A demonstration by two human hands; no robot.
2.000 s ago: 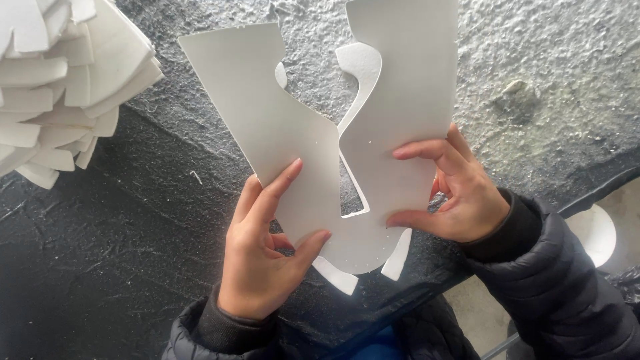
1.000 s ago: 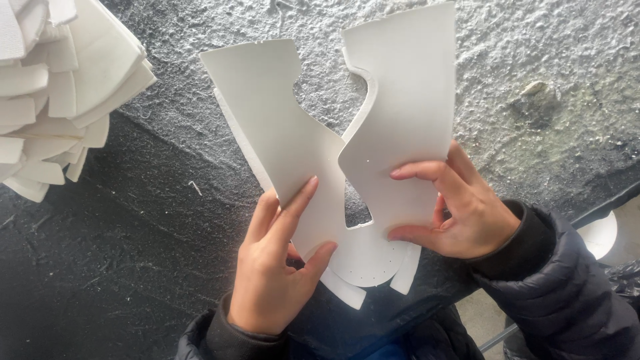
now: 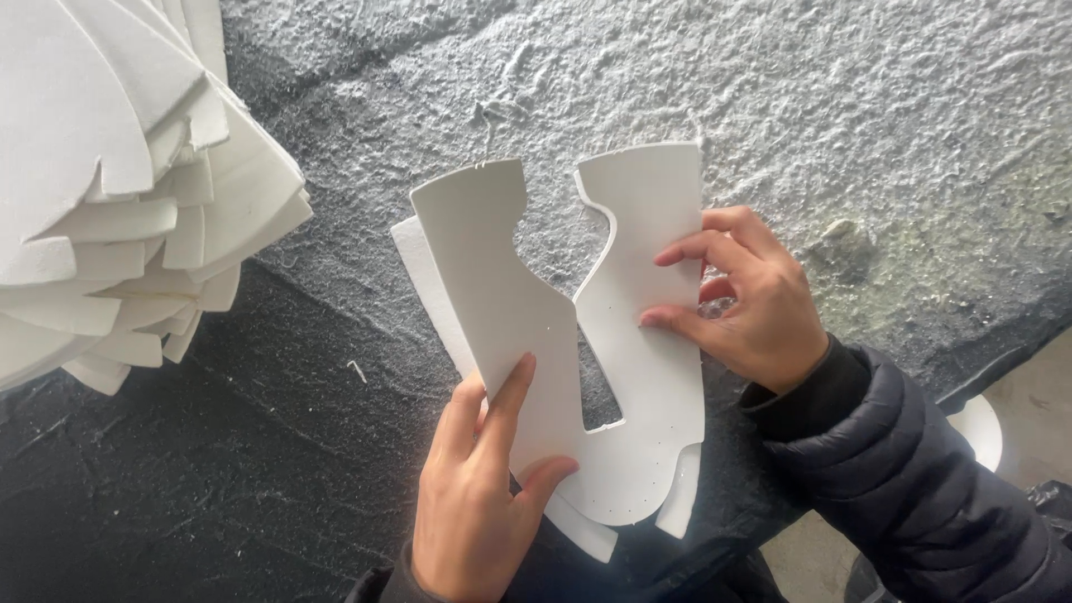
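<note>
A smooth white U-shaped sheet piece (image 3: 544, 360), perhaps foam, lies between my hands over another white piece (image 3: 431, 289), whose edges stick out at the left and below. My left hand (image 3: 486, 494) grips the top sheet's lower left side, thumb and index finger on its face and other fingers at or behind the edge. At the right arm of the sheet is my right hand (image 3: 745, 293), its thumb and index fingertips on the face and the other fingers by the edge. The sheet's two arms point away from me, with a notch between them.
A fanned pile of similar white pieces (image 3: 167, 226) stands at the upper left. The table has a dark, rough covering (image 3: 276, 469), coated whitish toward the top. Its edge runs down at the right. A round white object (image 3: 978, 431) shows beyond that edge, near my right sleeve.
The top sheet has shifted over the white piece beneath, which now sticks out at the left and bottom. Both hands have stayed on the sheet. The view has moved somewhat.
</note>
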